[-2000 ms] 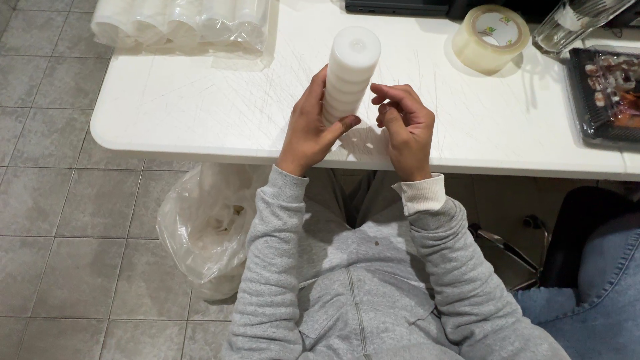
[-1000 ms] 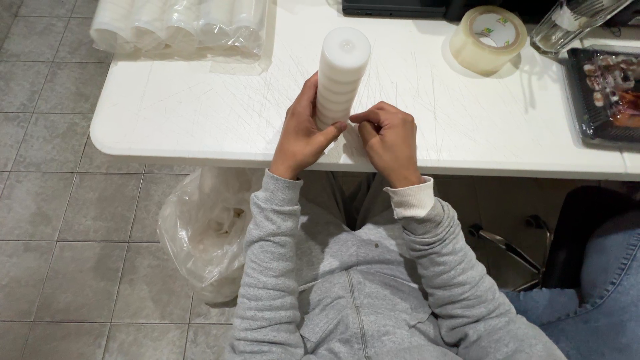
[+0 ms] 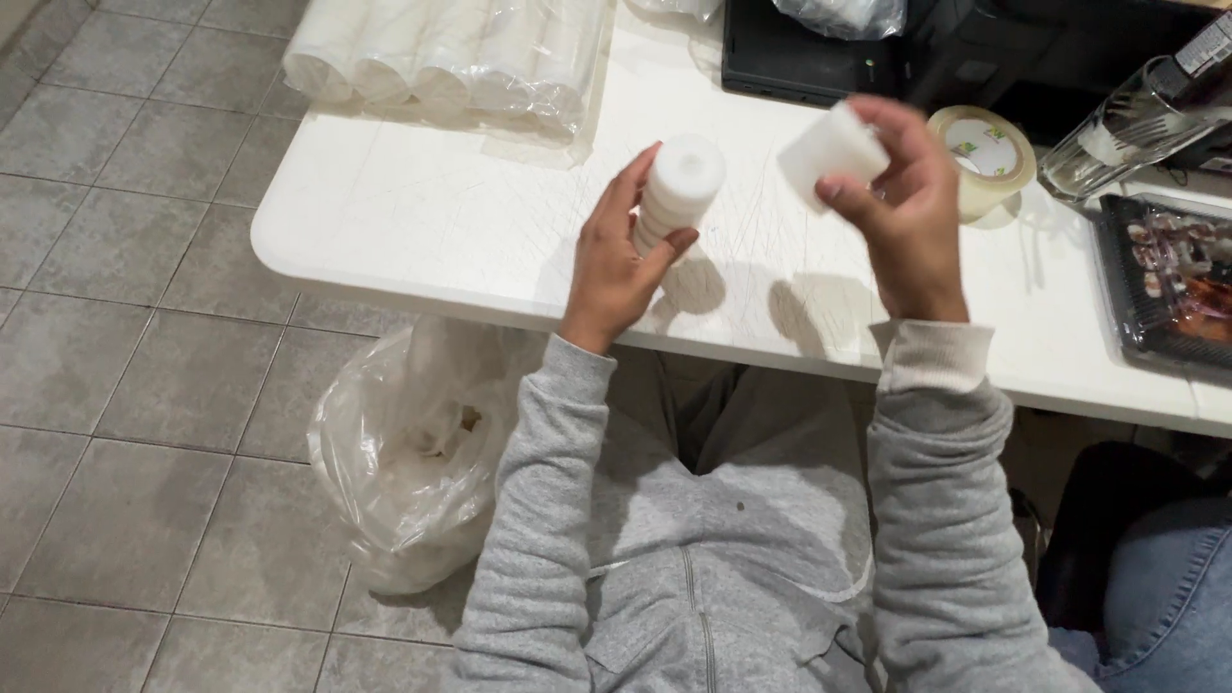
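Note:
A short stack of round white pieces (image 3: pixel 685 178) stands at the near part of the white table, with my left hand (image 3: pixel 621 245) wrapped around its left side. To the right, my right hand (image 3: pixel 905 202) holds another short white cylindrical piece (image 3: pixel 830 154) in the air, tilted and slightly blurred. A roll of clear packing tape (image 3: pixel 984 159) lies just behind and to the right of my right hand, partly hidden by it.
Wrapped white rolls (image 3: pixel 443 63) lie at the back left of the table (image 3: pixel 404 212). A black laptop (image 3: pixel 799 58) is behind. At right are a glass (image 3: pixel 1107 135) and a plastic food tray (image 3: pixel 1169 269). A plastic-lined bin (image 3: pixel 414 462) stands below; a person's denim-clad leg (image 3: pixel 1169 587) is at lower right.
The tall white stack in my left hand is now shorter. My right hand has moved away from it to the right and now holds a separate white piece.

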